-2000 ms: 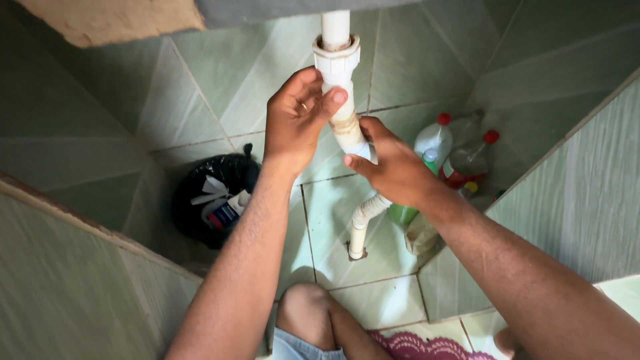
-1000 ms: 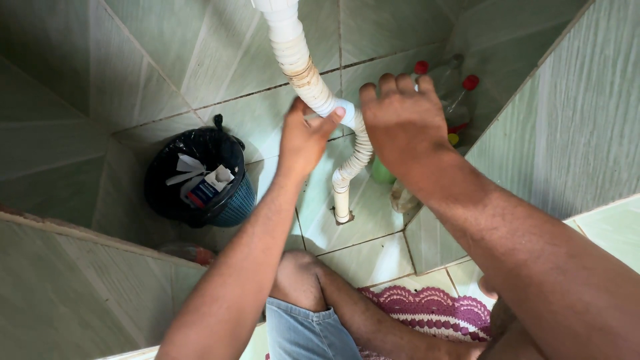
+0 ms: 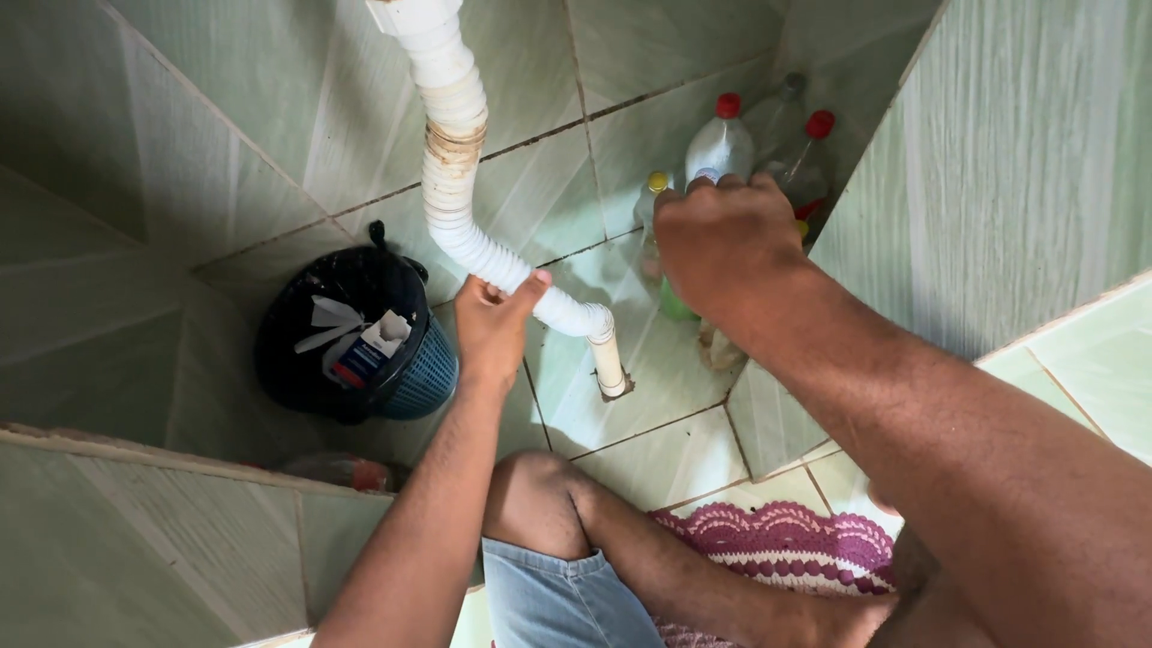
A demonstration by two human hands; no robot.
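Note:
A white corrugated drain hose (image 3: 454, 180), stained brown partway down, hangs from a white plastic fitting (image 3: 416, 13) at the top. It bends right and meets a short rigid pipe (image 3: 609, 362) standing in a hole in the tiled floor. My left hand (image 3: 493, 324) grips the hose's lower part, with the thumb on top. To the right of the hose, my right hand (image 3: 724, 238) is off it, fingers curled and fingertips hidden, in front of a clear plastic bottle with a red cap (image 3: 720, 144). Whether it holds anything cannot be seen.
A blue basket bin (image 3: 423, 378) with a black liner and discarded packaging stands left of the hose. Several plastic bottles stand at the right, by a tiled partition (image 3: 1008, 180). A low tiled wall edge (image 3: 180, 463) crosses the left. A purple and white crocheted rug (image 3: 792, 540) lies below.
Both hands were on the pipe near its top fitting two seconds ago. My left hand has moved down the hose; my right hand has left it and moved right. The view has shifted.

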